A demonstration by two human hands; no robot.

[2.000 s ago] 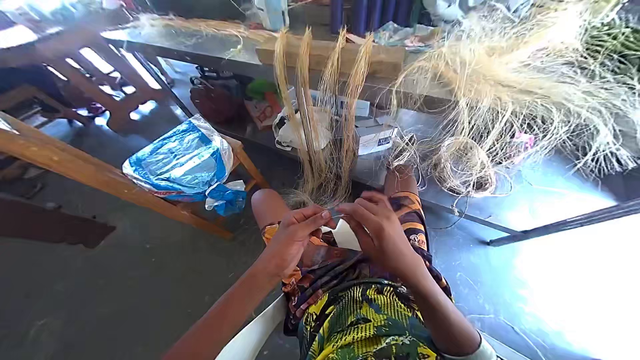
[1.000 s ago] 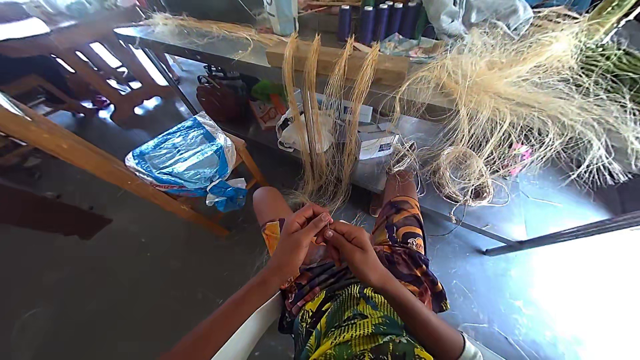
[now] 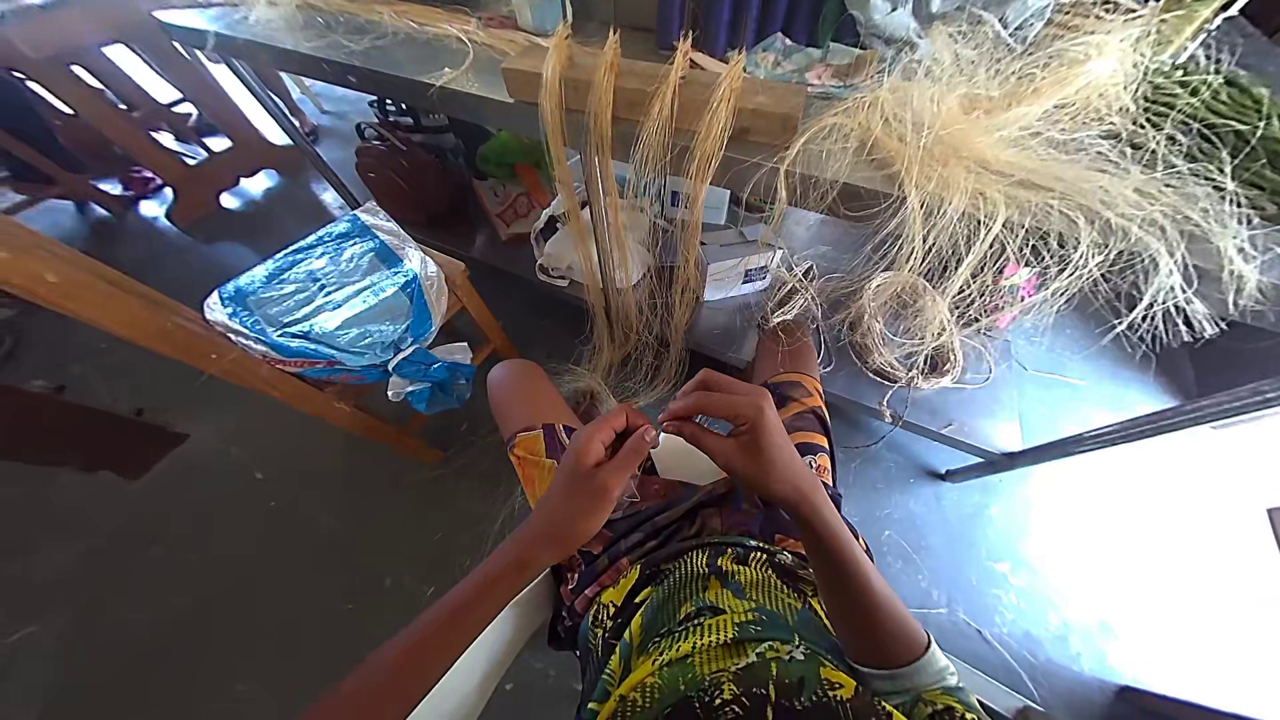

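My left hand (image 3: 600,475) and my right hand (image 3: 738,430) meet above my lap, thumbs and fingers pinched at a thin strand that is barely visible between them. Past my knees, several bundles of pale plant fibre (image 3: 655,130) hang over a wooden block (image 3: 775,108) at the bench edge, their loose lower ends tangled near the floor. To the right lies a large heap of loose fibre (image 3: 960,140). Below it, a coil of twisted fibre cord (image 3: 905,330) rests on the lower shelf, with a smaller bunch of cord (image 3: 795,300) near my right knee.
A blue and white plastic bag (image 3: 330,290) covers a wooden stool (image 3: 475,310) on the left. Under the metal bench (image 3: 400,75) are a dark red bag (image 3: 405,180), a white plastic bag (image 3: 600,250) and a small white box (image 3: 738,268). A metal leg (image 3: 1120,430) crosses at right.
My hands were drawn close together over my lap one second ago; now the right hand is raised, its fingers bent apart from the left, and a white surface shows beneath.
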